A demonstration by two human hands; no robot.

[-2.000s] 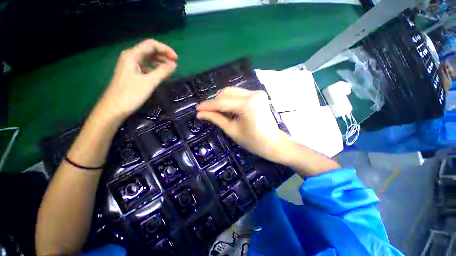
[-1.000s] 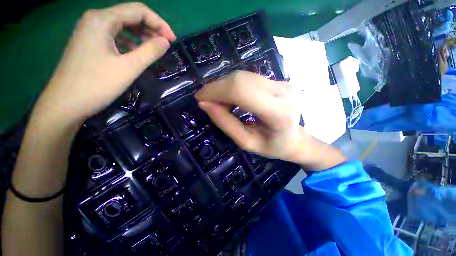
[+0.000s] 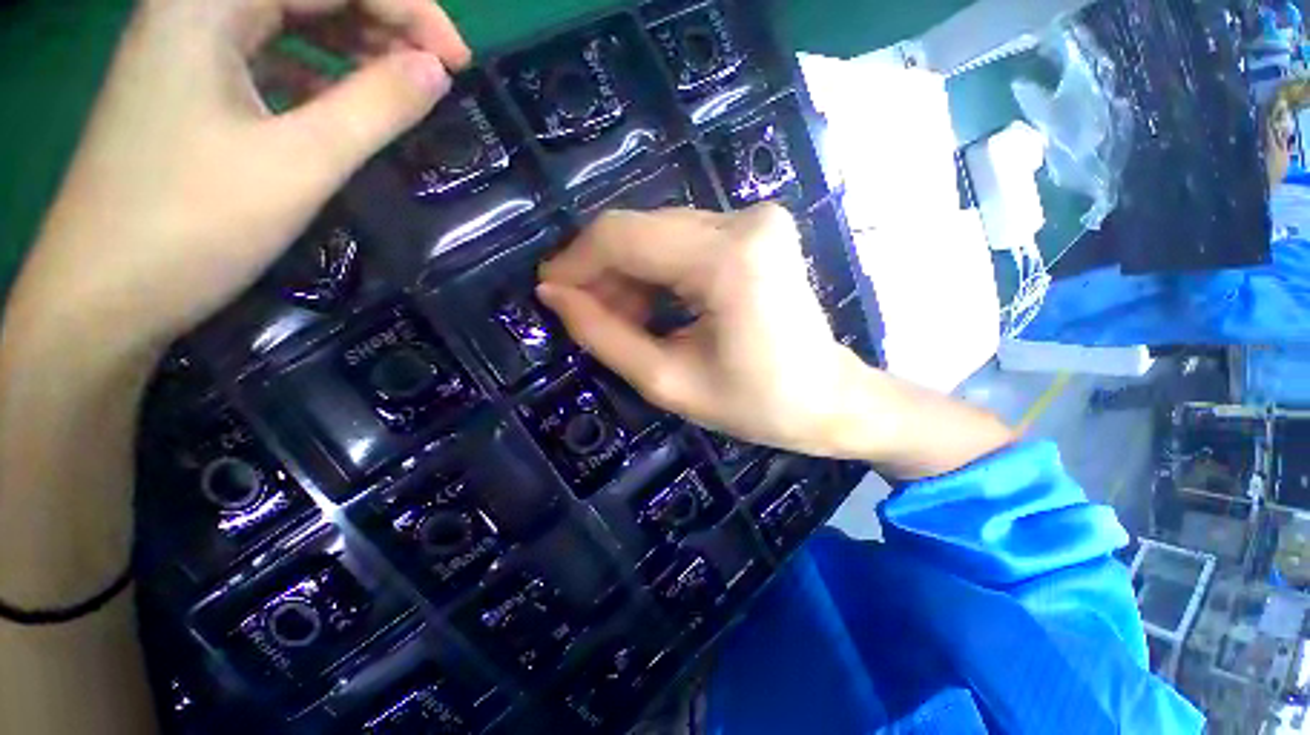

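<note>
A shiny black blister tray (image 3: 553, 524) with a grid of square pockets fills the middle of the view, showing raised rings and lettering. My left hand (image 3: 216, 158) is over the tray's upper left edge, thumb and fingertips curled close together; any small thing between them cannot be made out. My right hand (image 3: 704, 309) is over a middle pocket, thumb and index fingertips nearly touching just above it. Whether it pinches something tiny is too small to tell.
White sheets (image 3: 920, 302) lie right of the tray. Beyond them are a white adapter (image 3: 1010, 187) with a cord, a crumpled clear bag (image 3: 1070, 122) and stacked black trays (image 3: 1178, 144). A person in a blue smock (image 3: 1178, 305) is at the right edge.
The view has come closer to the tray. My left hand has moved up and left in the picture. My right hand stays over the middle pockets, its fingertips still close together.
</note>
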